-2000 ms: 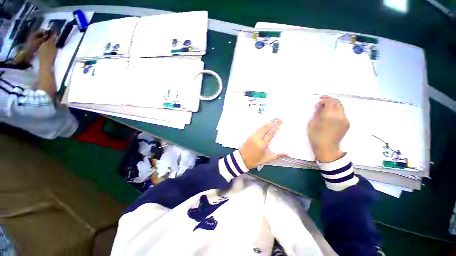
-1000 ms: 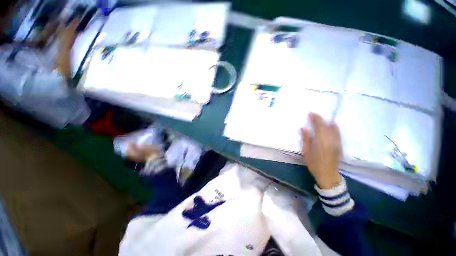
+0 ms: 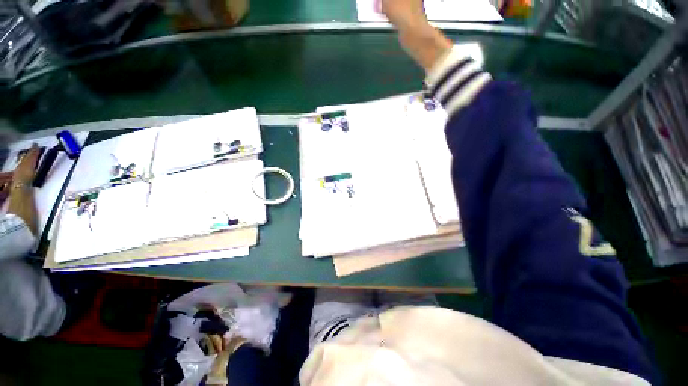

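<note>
My right hand (image 3: 411, 21) is raised at the top edge, over the raised shelf beside a white sheet (image 3: 462, 10). Its fingertips are cut off and its grip is unclear. My left hand is out of view. White panels (image 3: 370, 215) lie grouped on beige-grey board (image 3: 377, 260), partly hidden by my right sleeve. Small green circuits with dark discs sit on them, one near the middle (image 3: 336, 182). A second group of white panels (image 3: 200, 192) lies on the left, also on greyboard (image 3: 185, 247). A white tape roll (image 3: 290, 185) lies flat between the groups.
The raised shelf's rail (image 3: 302, 30) crosses behind the green bench (image 3: 283, 249). Packed sheets stand in a rack (image 3: 652, 162) at right. A scrap bag (image 3: 253, 320) is below the bench edge. Another worker's hand (image 3: 23, 188) and a blue object (image 3: 69, 143) are at left.
My right hand has moved off the panels and up to the shelf. My left hand, last seen at the scrap bag, has gone out of view. The camera view has shifted upward.
</note>
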